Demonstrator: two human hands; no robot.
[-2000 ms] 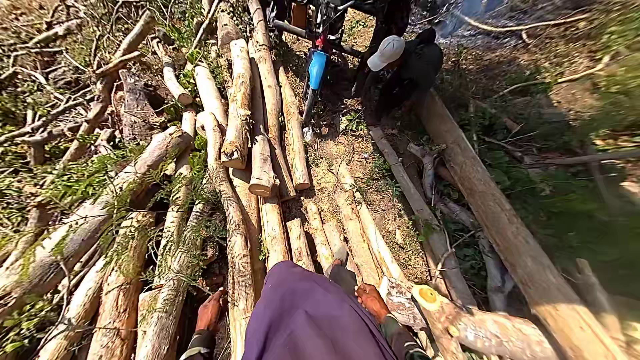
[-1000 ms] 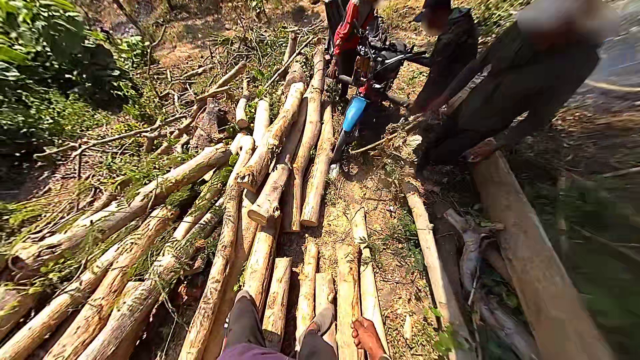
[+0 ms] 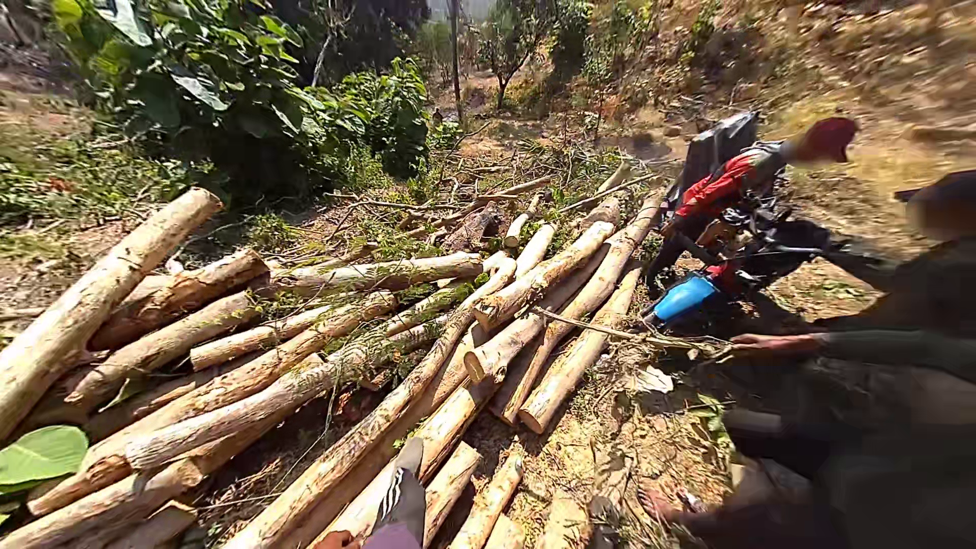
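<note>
At the bottom edge a small part of my left hand (image 3: 335,540) shows, beside my knee in purple cloth; its fingers are cut off by the frame, and whether it holds anything cannot be told. My right hand is out of view. My foot in a grey striped shoe or sock (image 3: 402,492) rests on a long peeled log (image 3: 438,427). Around it lie several pale logs, with one shorter log (image 3: 545,278) on top of others. More logs (image 3: 236,385) are stacked to the left, where a thick log (image 3: 99,301) slants upward.
A motorcycle with a blue front fender (image 3: 684,299) stands at the right, a person in red (image 3: 724,183) beside it. Nearer, a person in dark clothes (image 3: 915,328) reaches out a hand over thin sticks (image 3: 648,335). Cut branches and leafy bushes (image 3: 229,99) lie beyond the logs.
The view has swung up and to the left. My right hand, at the bottom one second ago, has left the view. The person in red now shows more fully beside the motorcycle.
</note>
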